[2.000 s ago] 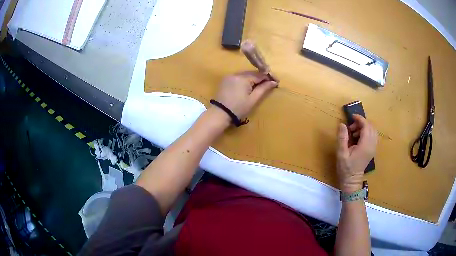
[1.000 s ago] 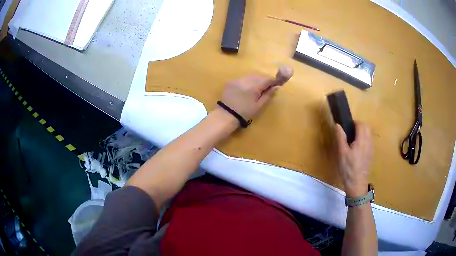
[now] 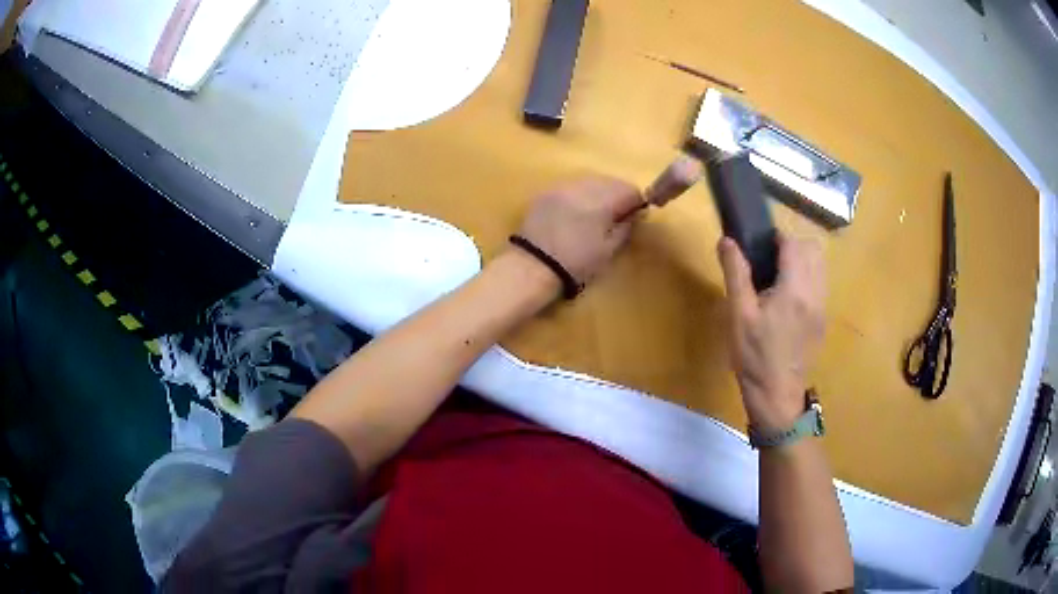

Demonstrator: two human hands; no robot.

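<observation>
The tan card pattern [image 3: 615,313] lies on the white sheet [image 3: 429,52]. My left hand [image 3: 574,232] is closed on the awl [image 3: 673,182]; its pale-ended handle sticks out to the right, and its tip is hidden. My right hand [image 3: 777,308] grips a dark weight bar [image 3: 743,215] tilted up over the pattern, slightly blurred. The bar's upper end overlaps the silver-topped block weight [image 3: 801,168] in view. Another dark bar [image 3: 557,70] lies on the pattern at the top.
Black-handled shears [image 3: 942,302] lie on the pattern at the right. A thin red stick [image 3: 708,77] lies above the silver block. White sheets with a pinkish strip [image 3: 139,35] lie at the upper left. Offcuts [image 3: 249,348] and a white bin [image 3: 174,499] are below the table edge.
My right hand has lifted the dark bar from the pattern and moved it leftward toward the silver block. The awl in my left hand has swung to the right, its handle now lower.
</observation>
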